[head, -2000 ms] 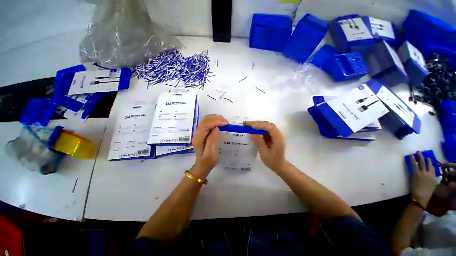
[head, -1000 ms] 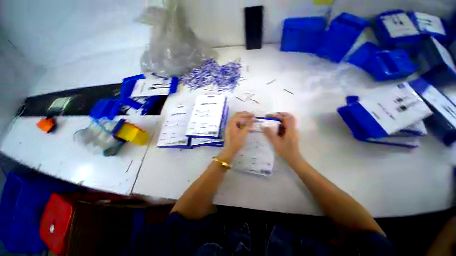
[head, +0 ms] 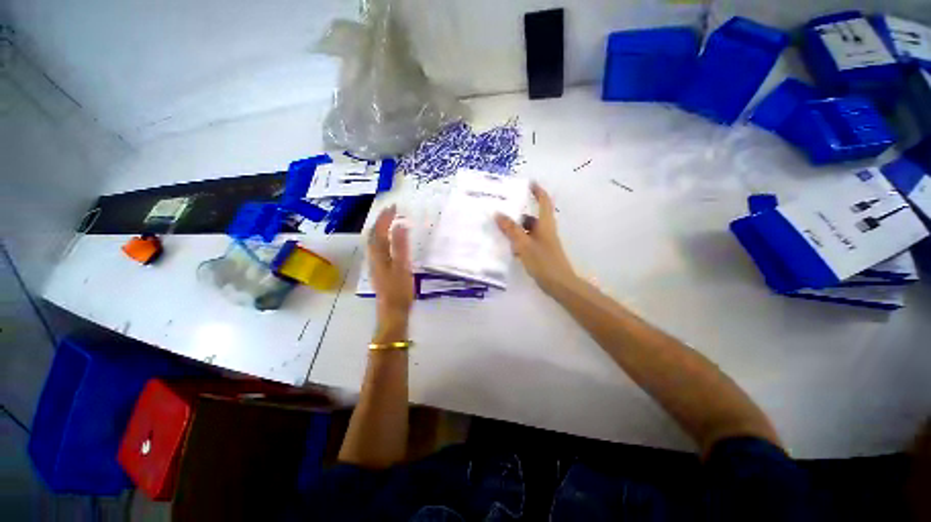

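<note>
A white retail box [head: 478, 229], text side up and slightly blurred, lies on the finished box stacks [head: 451, 289] left of centre. My right hand [head: 533, 243] holds the box's right edge, thumb on top and fingers at the side. My left hand [head: 392, 267] is upright and blurred over the left part of the stacks, a little left of the box, with nothing seen in it. The waiting box stack [head: 842, 232], connector picture up, lies on the right.
A heap of small strips [head: 464, 151] and a clear plastic bag [head: 383, 97] are behind the stacks. Blue trays [head: 650, 65] stand at the back right. Loose cartons [head: 342, 178] and a yellow item [head: 309, 267] lie left. A red bin [head: 158, 433] is below the table.
The box from the centre has moved left onto the stacks with my right hand. My left hand has let go and moved left. The view has turned left.
</note>
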